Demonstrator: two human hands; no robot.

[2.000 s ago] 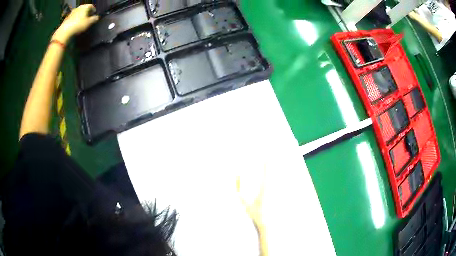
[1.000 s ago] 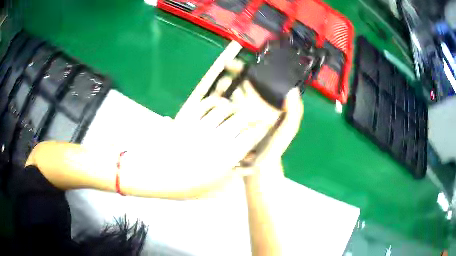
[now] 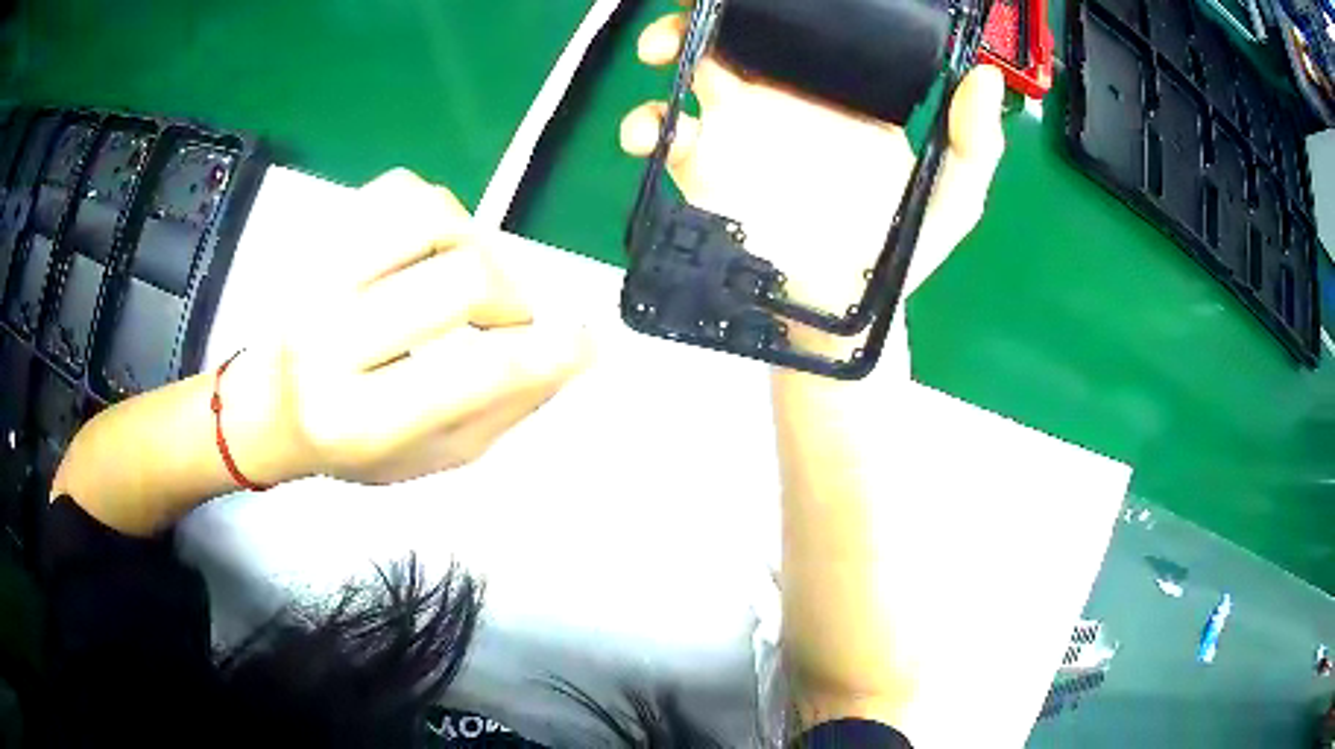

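A black phone middle frame (image 3: 688, 285) is held up over the bench, its large window open and a dark smooth panel across its far part. My right hand (image 3: 952, 190) is behind the frame and grips it by both long edges. My left hand (image 3: 425, 344), with a thin red band at the wrist, is to the left of the frame and apart from it. Its fingers are curled with the tips close together; glare hides whether they pinch anything. A white work sheet (image 3: 996, 498) lies under both hands.
A black blister tray (image 3: 161, 315) with dark parts is at the left. Another black tray (image 3: 1201, 176) is at the upper right, beside a corner of the red tray (image 3: 1018, 44). A white strip (image 3: 549, 117) crosses the green mat (image 3: 366, 73). A small blue item (image 3: 1214, 626) lies lower right.
My left hand was at the left tray, then by the frame with my right hand; now it is apart, left of the frame. The frame has turned and come nearer. The view has swung right.
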